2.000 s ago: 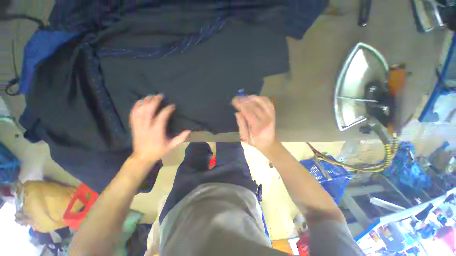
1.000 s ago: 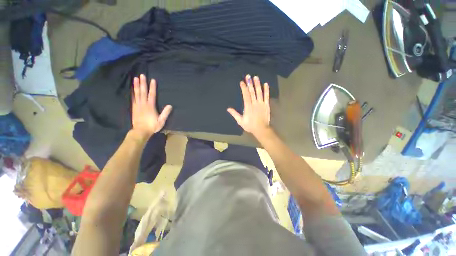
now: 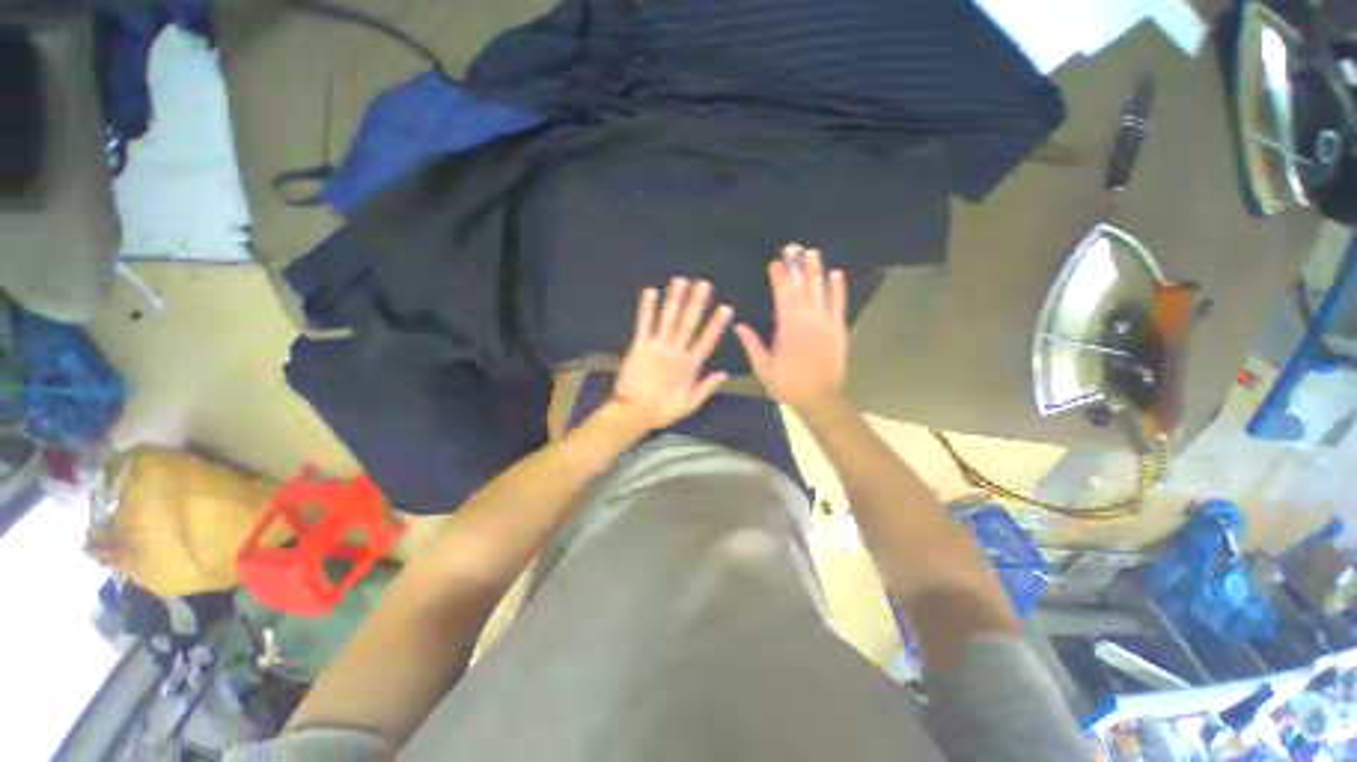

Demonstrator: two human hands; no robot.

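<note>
The dark jacket cloth (image 3: 744, 194) lies spread on the brown table, with its plain black inner side up in front of me. A pinstriped part (image 3: 878, 67) lies at its far right. My left hand (image 3: 673, 354) rests flat on the near edge of the black cloth, fingers apart. My right hand (image 3: 804, 331) lies flat beside it to the right, fingers spread, with a small pale spot at the fingertips that I cannot make out. The steam iron (image 3: 1098, 320) stands to the right with its orange-brown handle.
A dark slim tool (image 3: 1131, 134) lies beyond the iron. A second iron (image 3: 1275, 112) is at the far right. White paper (image 3: 1094, 23) lies at the far edge. Blue cloth (image 3: 424, 134) is at the left. A red stool (image 3: 317, 539) and yellow bag (image 3: 186, 521) are on the floor.
My left hand has moved right across the cloth, close to my right hand. Both hands stay flat. The whole view has shifted, showing more of the left side.
</note>
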